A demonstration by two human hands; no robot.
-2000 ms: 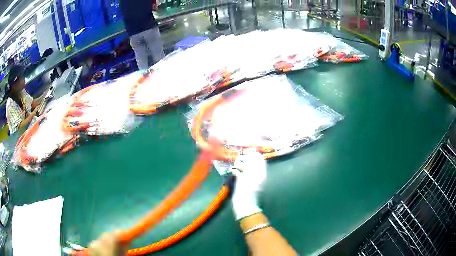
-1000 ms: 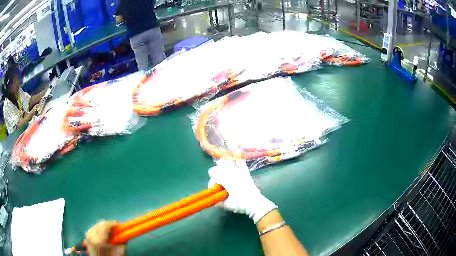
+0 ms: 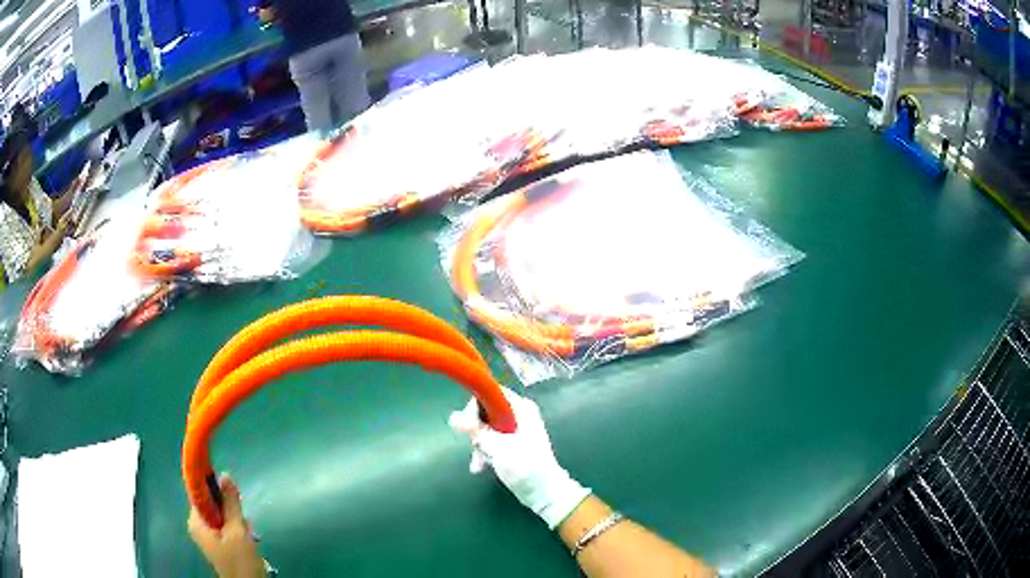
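A pair of orange ribbed cables [image 3: 339, 327] is bent into an upright arch above the green mat. My left hand [image 3: 229, 536], bare, is closed on the left ends near the bottom edge, where a dark band shows. My right hand [image 3: 517, 454], in a white glove, is closed on the right ends, with a dark band beside the fingers. The cable tips are hidden by my hands. A clear plastic bag [image 3: 633, 243] with an orange coil in it lies flat beyond my right hand.
A heap of bagged cables [image 3: 441, 130] runs along the far bench edge. A whitish stack of bags [image 3: 77, 508] lies at the near left. A wire shelving cart [image 3: 960, 485] stands at the right. A blue fixture [image 3: 913, 145] is at the far right corner. Two people are beyond the bench.
The cable pair went from a loose, wide curve to straight and side by side, and is now bent into an arch. My right hand moved slightly down, and my left hand stayed at the lower left.
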